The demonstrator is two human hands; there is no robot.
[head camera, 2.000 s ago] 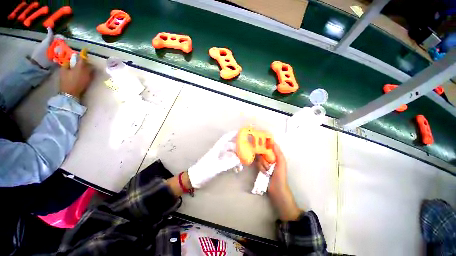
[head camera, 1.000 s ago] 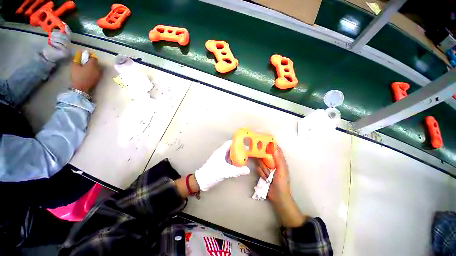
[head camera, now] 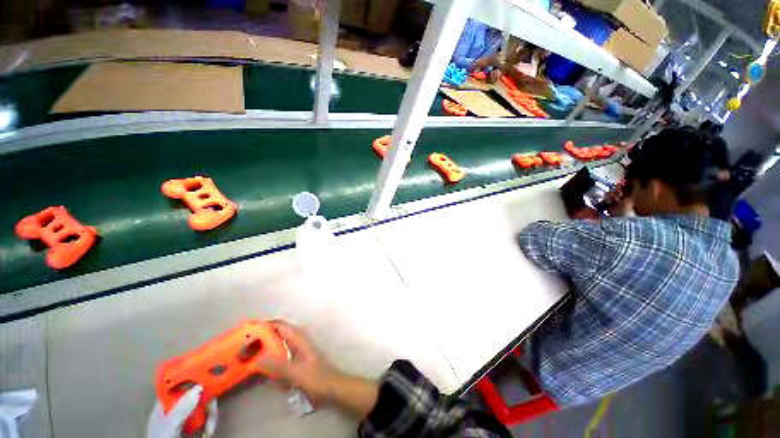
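An orange controller shell [head camera: 218, 369] is held between my two hands above the pale bench, at the lower left of the view. My left hand [head camera: 175, 414], in a white glove, grips its left end and is partly cut off by the bottom edge. My bare right hand [head camera: 299, 364] grips its right end. A small white wipe [head camera: 299, 402] hangs under my right fingers.
A white bottle [head camera: 315, 244] with its lid open stands by the metal post [head camera: 415, 111]. The green conveyor [head camera: 128, 201] carries several orange shells. A person in a plaid shirt [head camera: 637, 295] sits at the right. White cloth [head camera: 15, 411] lies at lower left.
The view has swung to the right, so the left neighbour is out of view and the right neighbour shows. The shell is now lower left in the view and tilted, still in both hands.
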